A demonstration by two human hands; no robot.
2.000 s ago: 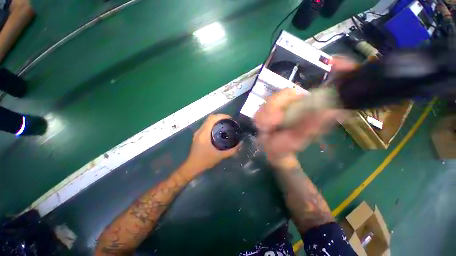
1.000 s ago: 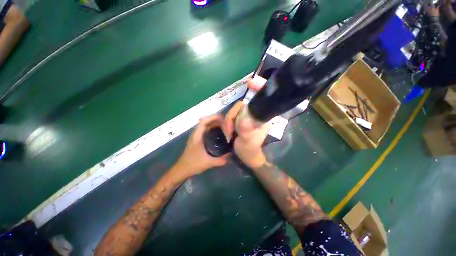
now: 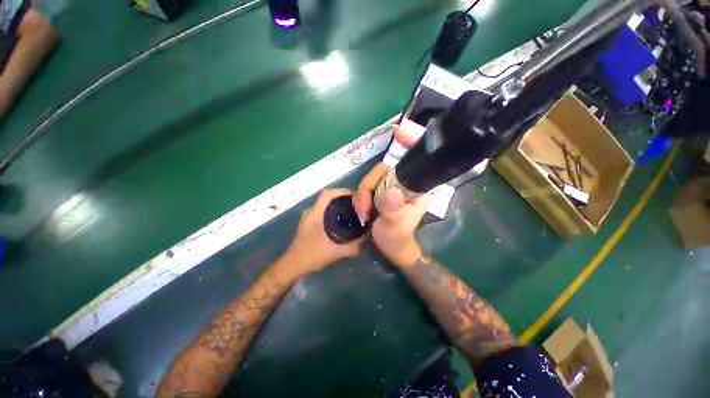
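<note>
My left hand (image 3: 313, 237) is wrapped around a black cylindrical unit (image 3: 341, 221), its round end facing up. My right hand (image 3: 395, 220) grips the taped lower part of the thick black electric screwdriver (image 3: 454, 142), which slants up to the right. The right fingers are at the unit's right rim. The driver's tip is hidden by my right hand, so I cannot tell whether it touches the unit. The white-and-black screw feeder (image 3: 430, 97) lies behind the driver and is partly covered.
A scuffed white rail (image 3: 226, 218) edges the green conveyor (image 3: 156, 148). Black units stand on the belt, one (image 3: 454, 37) beyond the feeder and one with a purple glow (image 3: 285, 14). Open cardboard box (image 3: 537, 204) with thin brown pieces is right; a person's arm (image 3: 31, 50) is upper left.
The driver has come from the right down to the unit, together with my right hand. My left hand still holds the unit. Units on the belt have shifted left.
</note>
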